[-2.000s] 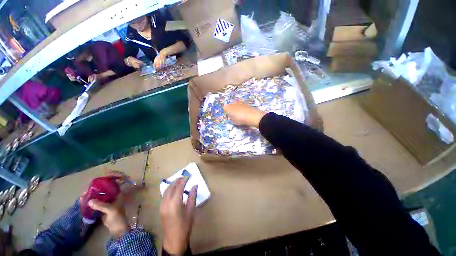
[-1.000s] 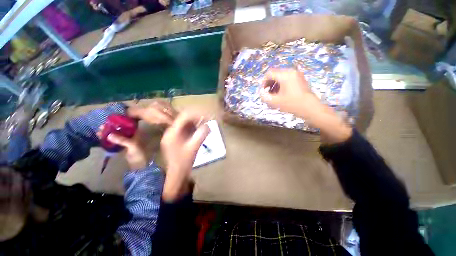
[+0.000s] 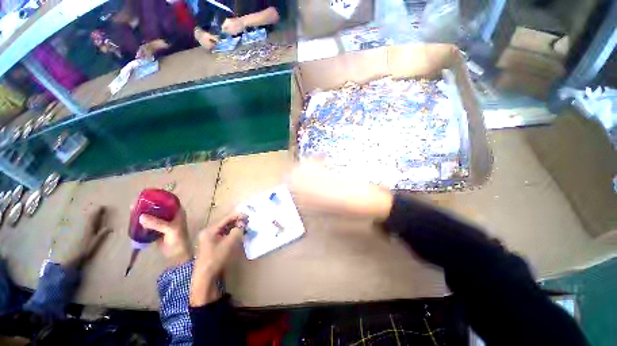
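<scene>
A white square plate [image 3: 287, 230] with rounded corners lies on the brown bench, with a few small dark or blue-grey parts on it. My left hand [image 3: 215, 251] is at the plate's left edge, fingertips pinched; a small dark part seems to be at them, but blur hides the grip. My right hand [image 3: 331, 192] is blurred, between the plate and the open parts carton [image 3: 479, 135], reaching over the plate's upper right side; its fingers are too blurred to read. Glittering small metal parts [image 3: 385, 128] fill the carton.
A neighbour's hand [image 3: 169, 230] holds a red driver [image 3: 154, 209], shaft pointing down, left of my left hand. The neighbour's other hand [image 3: 91, 236] rests on the bench. A side carton [image 3: 575, 162] stands right. Round pieces [image 3: 32, 203] lie far left. Other people work beyond the green belt.
My right hand has left the carton and moved down-left to the plate. My left hand is now lower, at the plate's left edge. The neighbour's other hand has moved left, away from the plate.
</scene>
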